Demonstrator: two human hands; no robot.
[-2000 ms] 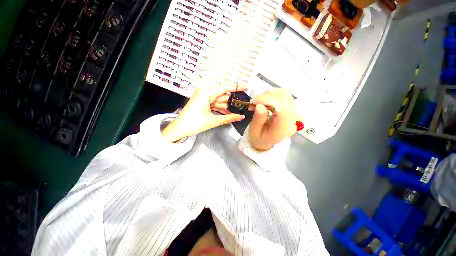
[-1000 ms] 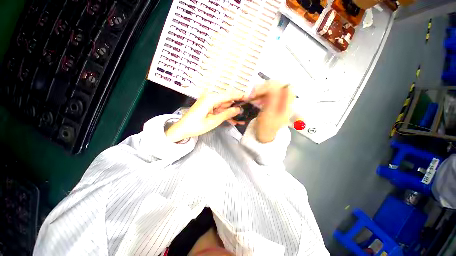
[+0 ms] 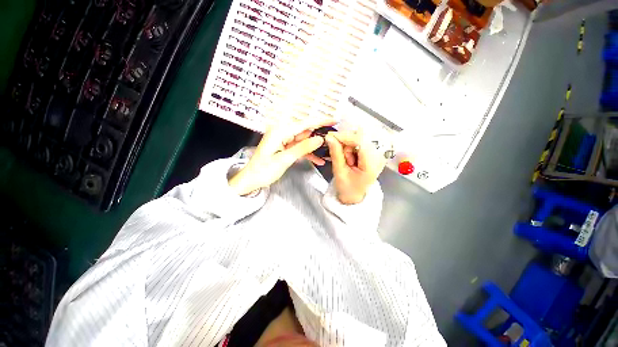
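A small round black unit (image 3: 324, 133) is between my two hands at the near edge of the white slotted tray. My left hand (image 3: 279, 157) holds it from the left with bent fingers. My right hand (image 3: 352, 166) has thumb and fingertips pinched together at the unit's right side; whether they hold a tiny part is hidden. The white slotted tray (image 3: 254, 61) has rows of short dark pieces at left and paler ones at right. A dark slim tool (image 3: 375, 113) lies on the white machine top.
A black compartment tray (image 3: 101, 88) lies on the green mat (image 3: 146, 159) at left. Orange parts bins (image 3: 452, 37) stand at top right. The white machine (image 3: 467, 101) has a red button (image 3: 406, 168) at its front edge. Blue stools (image 3: 555, 227) stand on the grey floor.
The slim brownish tool seen earlier in my right hand no longer shows there. My right hand has come back to the unit with its fingers pinched. My left hand has stayed nearly in place.
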